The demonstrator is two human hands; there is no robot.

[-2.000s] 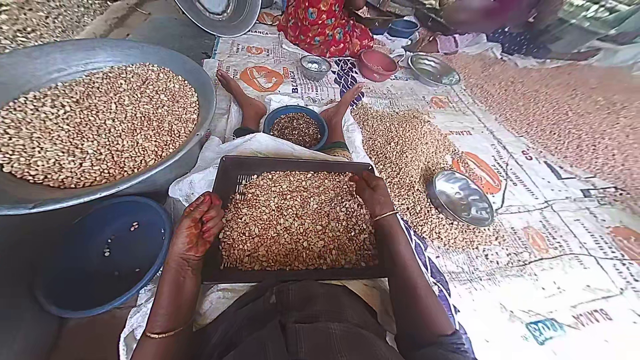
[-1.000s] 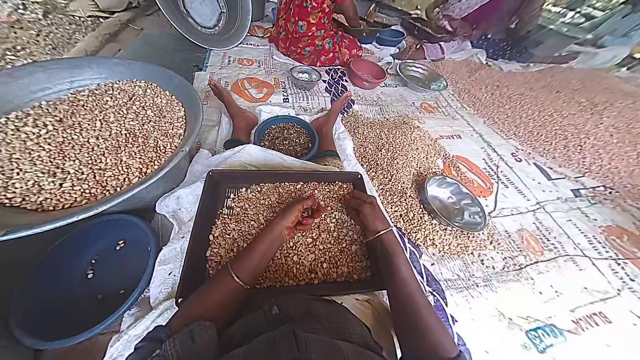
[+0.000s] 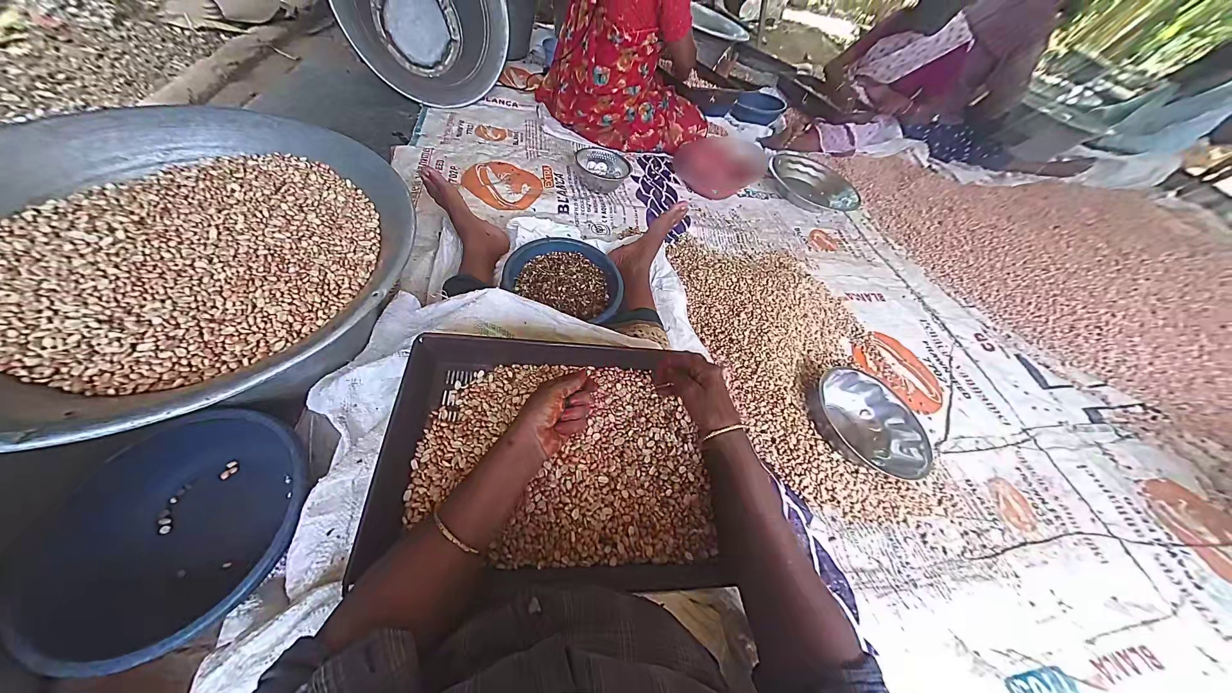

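Note:
A dark rectangular plastic tray [image 3: 385, 481] lies across my lap, filled with a layer of pale brown seeds or nuts [image 3: 597, 500]. Over its upper middle is my left hand [image 3: 558, 412], fingers curled and reddish stains on the palm; whether something small is in it cannot be told. My right hand [image 3: 695, 387] is at the tray's far right part, thumb and fingertips pinched together, and anything between them is too small to make out. Slots in the tray's bottom show at its far left corner. A blue bowl [image 3: 606, 310] of darker bits stands between my feet.
At left are a large metal basin [image 3: 399, 231] of the same seeds and a blue tub [image 3: 106, 549] with several seeds. To the right, a heap [image 3: 760, 318] and a steel bowl [image 3: 876, 423] lie on printed sacking [image 3: 1020, 616]. Two people [image 3: 616, 77] sit beyond, near a wide pinkish spread [image 3: 1078, 279].
Two seconds ago both hands were at the tray's sides; a second ago they were over the seeds. Since then my right hand has moved to the tray's far right part.

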